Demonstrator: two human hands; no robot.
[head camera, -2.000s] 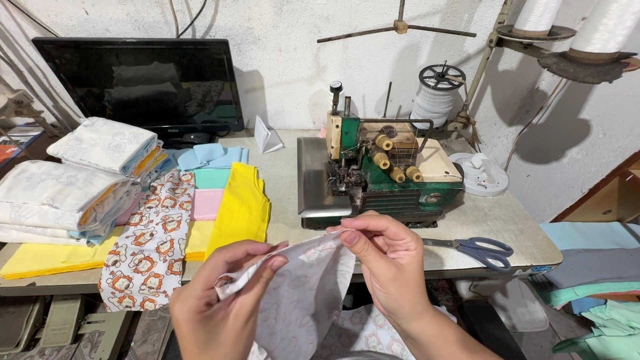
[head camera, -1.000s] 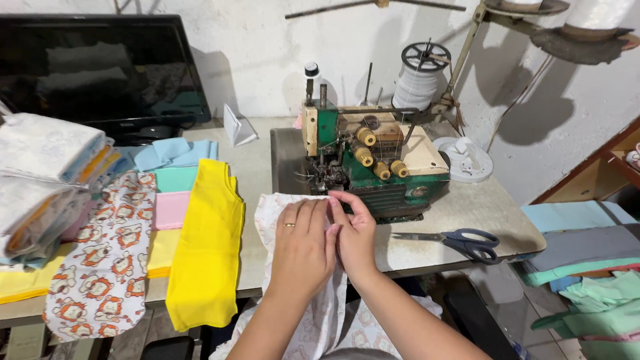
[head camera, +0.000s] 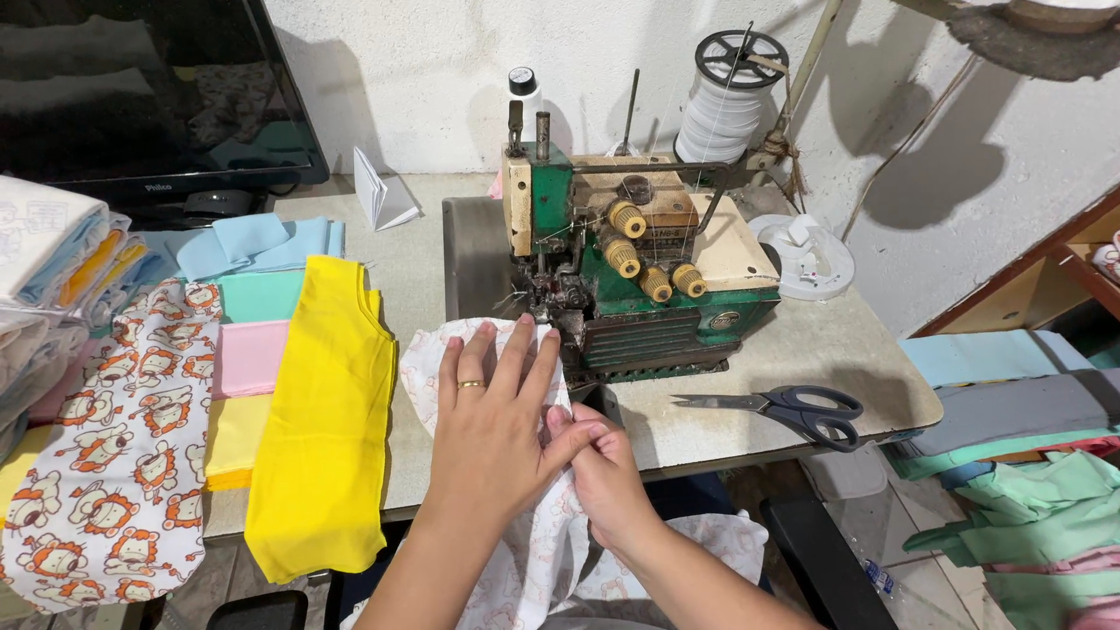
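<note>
White cotton fabric with a faint pink print (head camera: 525, 560) runs from the lap up to the needle area of a green overlock sewing machine (head camera: 647, 262). My left hand (head camera: 499, 411) lies over the fabric with its fingers spread, fingertips near the presser foot; a ring is on one finger. Just right of it, my right hand (head camera: 604, 472) pinches the fabric's edge between thumb and fingers, close to my left thumb. The needle and presser foot are hard to make out among dark metal parts.
Navy-handled scissors (head camera: 779, 407) lie at the right. On the left are a yellow cut piece (head camera: 324, 420), lion-print fabric (head camera: 114, 464), folded stacks (head camera: 52, 241) and a monitor (head camera: 157, 96). A white spool (head camera: 722, 105) stands behind the machine; a white plastic lid (head camera: 805, 258) lies beside it.
Two seconds ago both hands held the fabric up in front of the table; now it lies at the machine. Since one second ago, my left fingers have spread flat on it. The view has moved closer.
</note>
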